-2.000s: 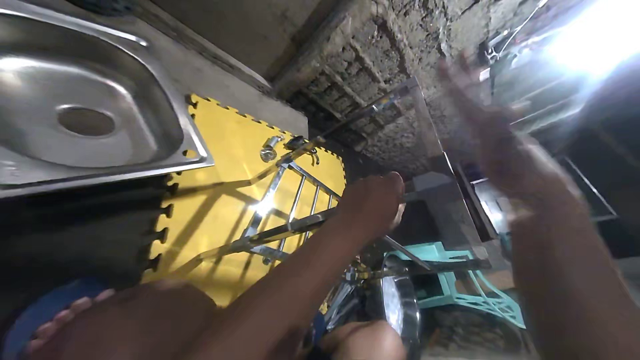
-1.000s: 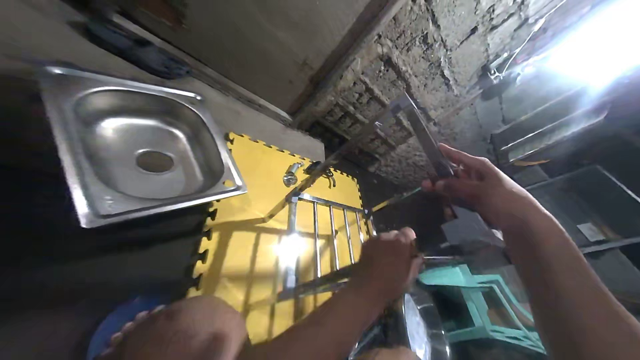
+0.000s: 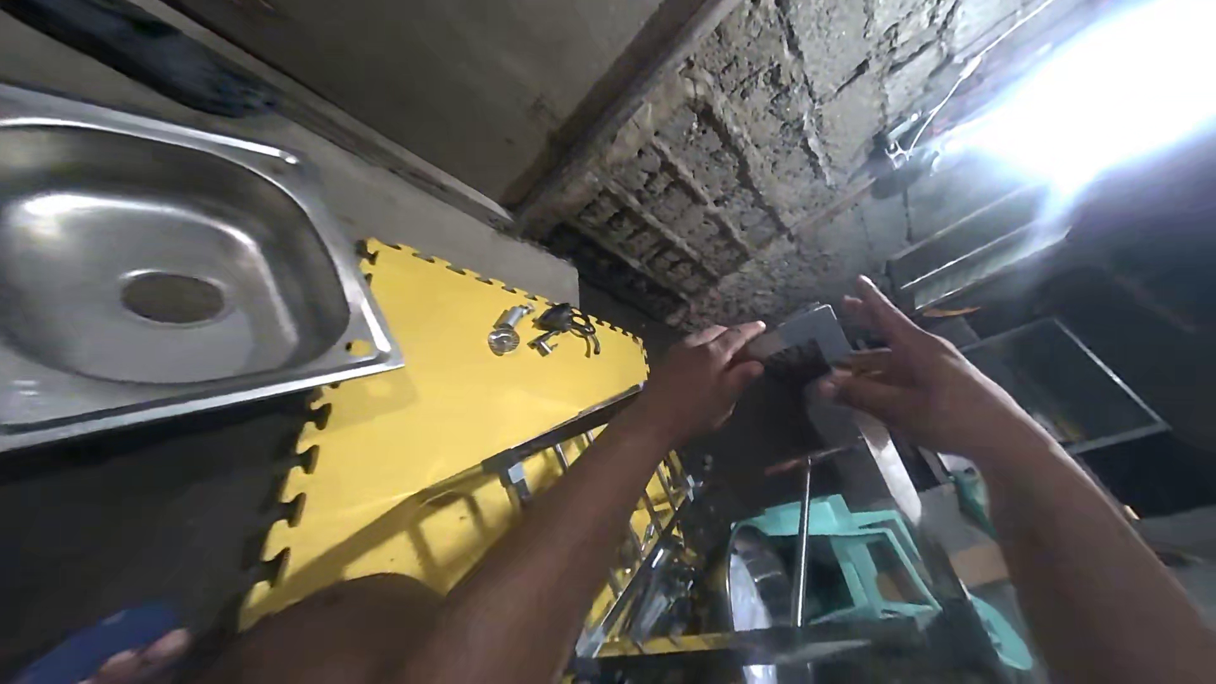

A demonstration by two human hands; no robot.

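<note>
A metal frame [image 3: 537,439] with several thin bars runs below my hands, over a yellow foam mat. My left hand [image 3: 708,375] is at a metal bar at the frame's upper part, its thumb and fingers around the near end. Across from it, my right hand [image 3: 883,380] has its thumb at the bright metal end piece [image 3: 807,337] and its index finger raised; how firmly it grips is unclear. The yellow foam mat [image 3: 427,370] carries a drain fitting [image 3: 505,332] and a small dark item with a metal piece [image 3: 565,323].
A stainless steel sink [image 3: 366,323] lies at the left. Below my right hand is a turquoise plastic stool [image 3: 836,532], beside a round metal vessel [image 3: 750,579]. A rough wall [image 3: 760,142] rises ahead, with a glaring lamp [image 3: 1092,85] at the upper right.
The metal frame has been turned and shifted from its earlier place over the mat. My two hands are now closer together, near its upper end.
</note>
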